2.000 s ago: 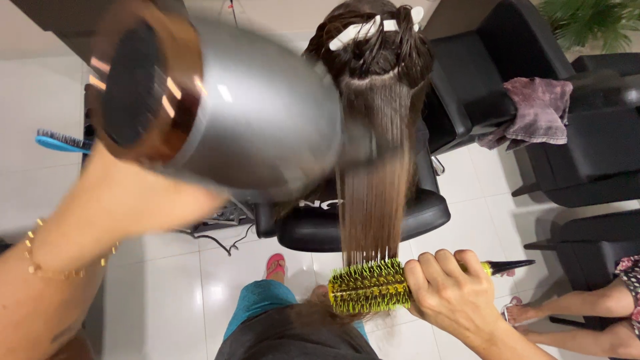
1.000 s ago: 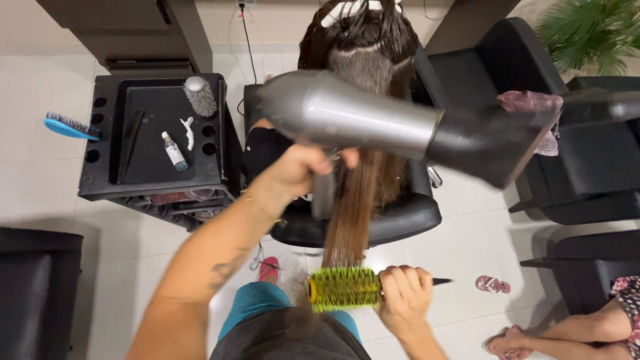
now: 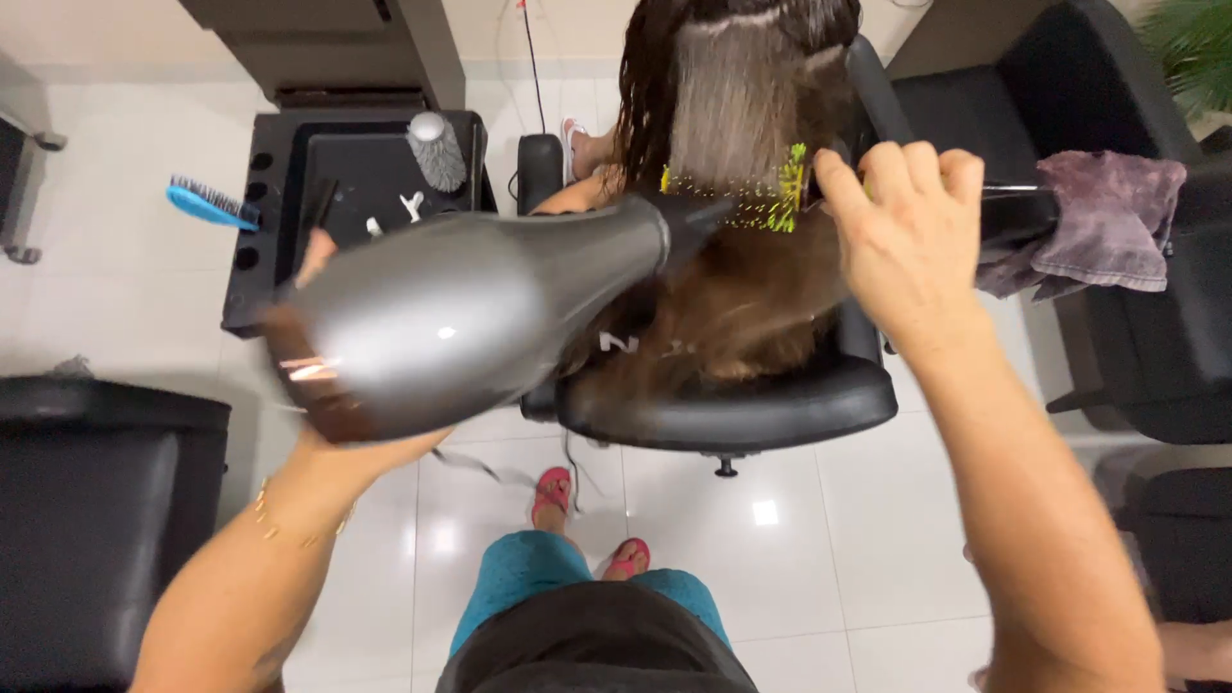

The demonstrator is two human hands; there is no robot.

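My left hand point(image 3: 385, 452) holds a grey hair dryer point(image 3: 462, 308) with a copper-coloured rear; the dryer's body hides most of the fingers. Its black nozzle points right, close to a round brush point(image 3: 770, 197) with yellow-green bristles. My right hand point(image 3: 905, 231) grips that brush by its handle. The bristles lie in a section of long brown hair point(image 3: 727, 106) on a person seated with their back to me. Below the brush the loose hair point(image 3: 760, 289) is blurred and spread over the backrest of a black salon chair point(image 3: 731, 414).
At the left stands a black trolley point(image 3: 279, 144) with a grey round brush point(image 3: 438, 154), a white clip point(image 3: 412, 205) and a blue brush point(image 3: 212, 205) at its edge. Black armchairs point(image 3: 962, 115) line the right, one with a purplish towel point(image 3: 1107, 221). A black seat point(image 3: 87, 529) is lower left.
The yellow-green brush and my right hand have moved up from the hair ends to near the seated person's upper back. The dryer has swung around, and its nozzle is now at the brush.
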